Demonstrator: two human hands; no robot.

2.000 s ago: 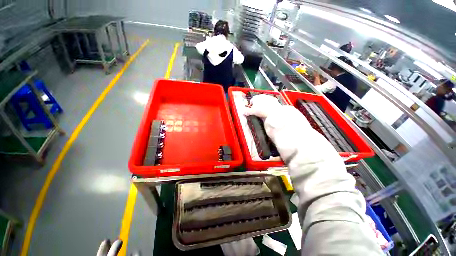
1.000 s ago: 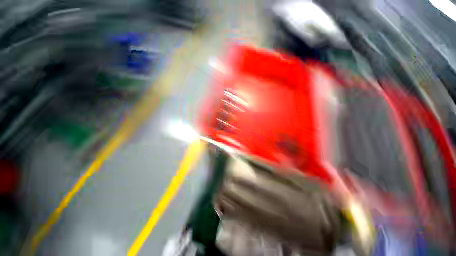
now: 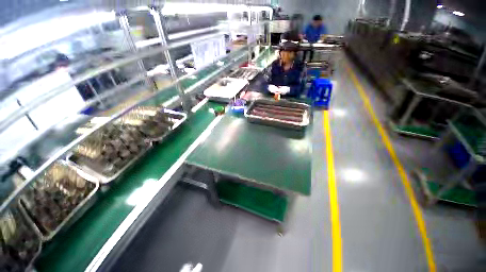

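A small white gloved piece, likely my left hand (image 3: 191,267), shows at the bottom edge, cut off and blurred; whether it holds anything cannot be told. My right hand is not in view. In front stands a green-topped metal bench (image 3: 250,151). A steel tray (image 3: 278,123) with rows of reddish-dark parts sits at its far end. On the green conveyor (image 3: 141,194) at the left, metal trays (image 3: 101,178) hold many dark parts with pale upright pieces, blurred.
A seated person (image 3: 288,71) with white gloves faces the bench's far end. Another person (image 3: 315,31) is farther back. A blue stool (image 3: 322,93) stands beside the bench. Yellow lines (image 3: 331,186) mark the grey floor at the right. Metal racks (image 3: 442,114) stand far right. Rails run above the conveyor.
The view has swung away from the red bins and their bench to the conveyor and another bench. My right arm, earlier reaching into a red bin, has left the picture.
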